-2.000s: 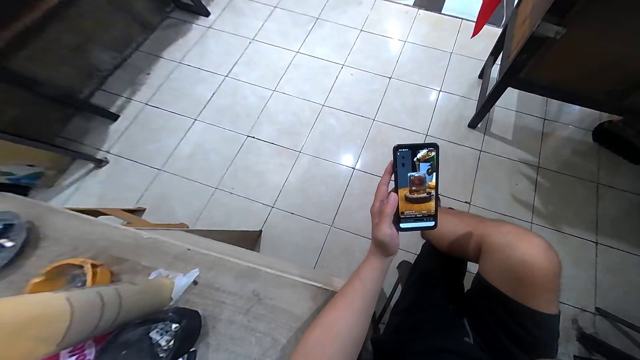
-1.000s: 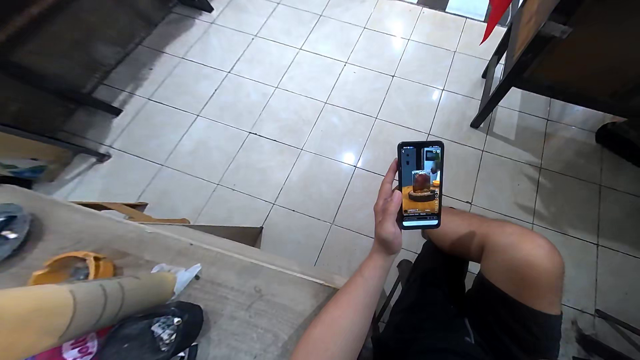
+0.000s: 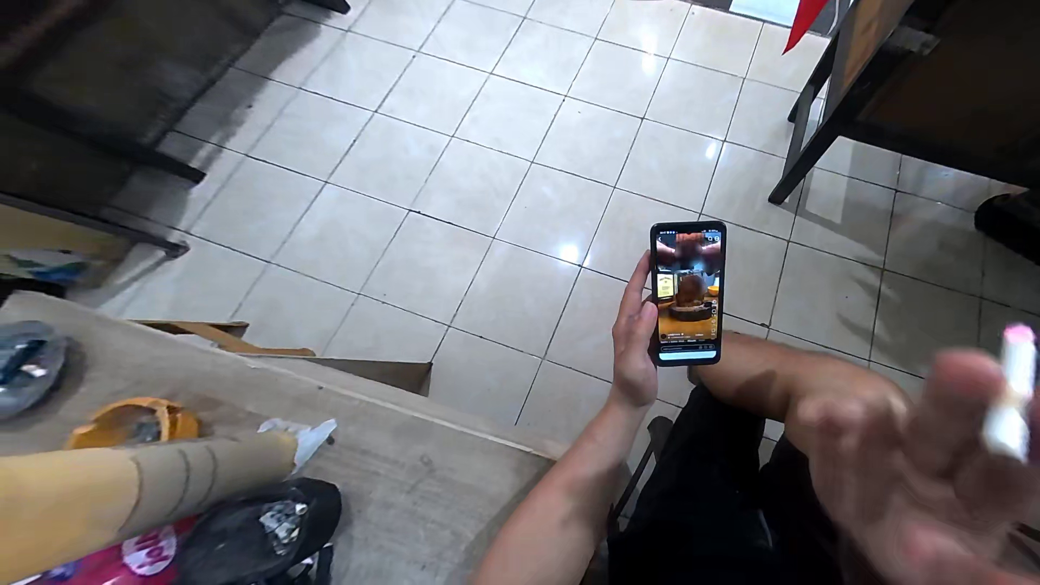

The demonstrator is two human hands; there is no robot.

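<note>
My left hand [image 3: 635,345] is closed around the left edge of a smartphone [image 3: 687,292], held upright with its lit screen showing a picture of a brown object on a board. At the lower right, close to the camera and blurred, is my right hand [image 3: 918,455]. Between its fingers is a thin white stick with a pinkish tip, which looks like a cigarette [image 3: 1011,394]. The phone is above my bare knee, to the left of the right hand.
On the wooden tabletop [image 3: 406,479] at lower left are an orange ashtray [image 3: 175,422], a cardboard roll [image 3: 154,479], a black pouch [image 3: 244,528] and a clear round container [image 3: 28,370]. Dark furniture [image 3: 934,97] stands at upper right on the tiled floor [image 3: 520,187].
My right hand, out of view in both earlier frames, has come in at the lower right with the white stick. The picture on the phone screen has changed; my left hand still holds the phone.
</note>
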